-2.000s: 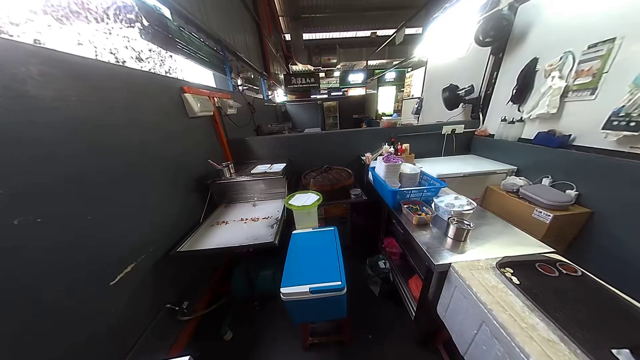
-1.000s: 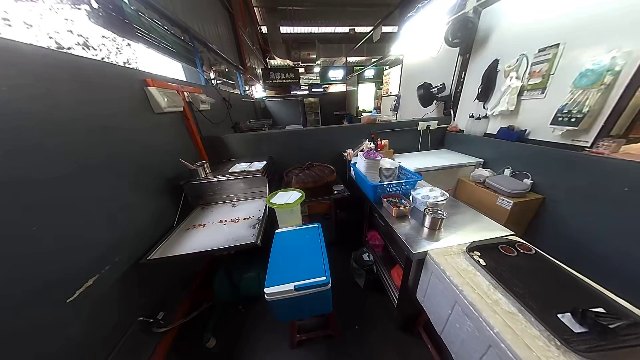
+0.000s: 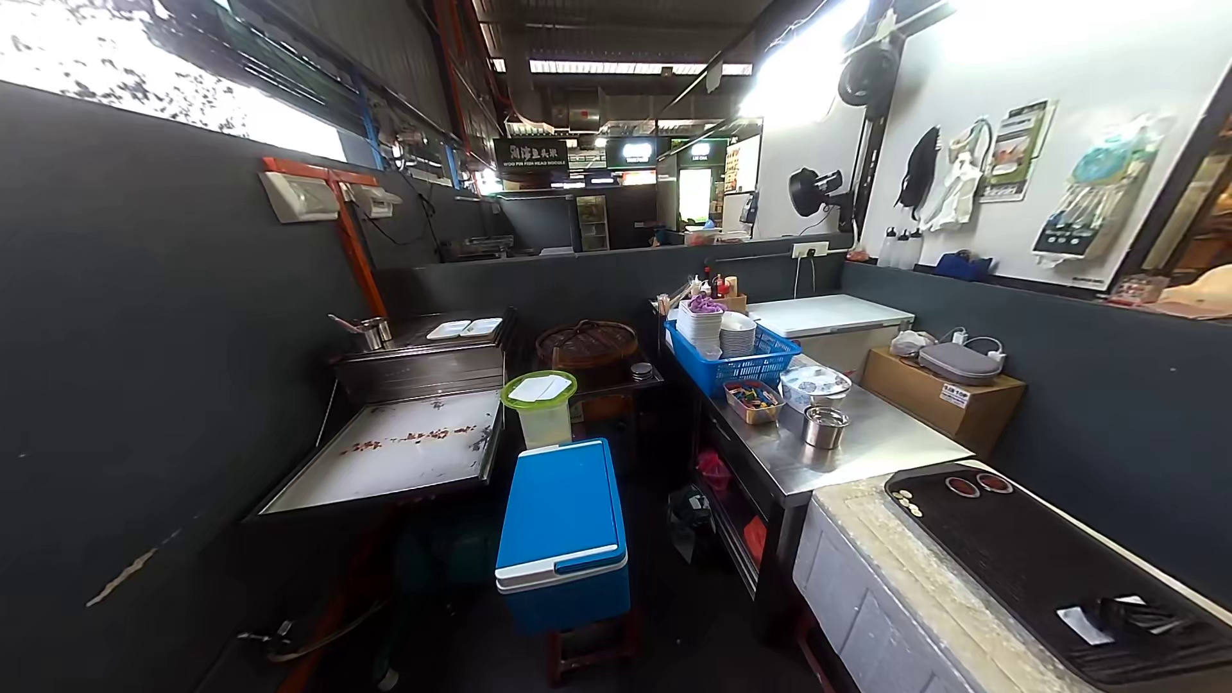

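Neither my left hand nor my right hand shows in the head view. In the middle, a blue cooler box [image 3: 560, 505] with a white rim stands closed on a red stool [image 3: 592, 647]. Behind it is a translucent bucket [image 3: 546, 423] with a green lid. To the right, a steel table [image 3: 857, 438] bears a blue plastic basket [image 3: 741, 371] of stacked white bowls, a small basket of packets [image 3: 754, 402] and a steel pot [image 3: 825, 427]. A flat griddle [image 3: 404, 462] with reddish bits on it lies at the left.
At the lower right, a black tray [image 3: 1039, 568] lies on a pale foam box [image 3: 885, 587]. A cardboard box [image 3: 943, 395] stands against the right wall. A woven steamer lid [image 3: 587, 348] and a white chest freezer [image 3: 830, 313] are at the back. A hose [image 3: 322, 650] runs along the lower left.
The view has swung somewhat to the right since two seconds ago, bringing more of the black tray into sight. No object has plainly moved.
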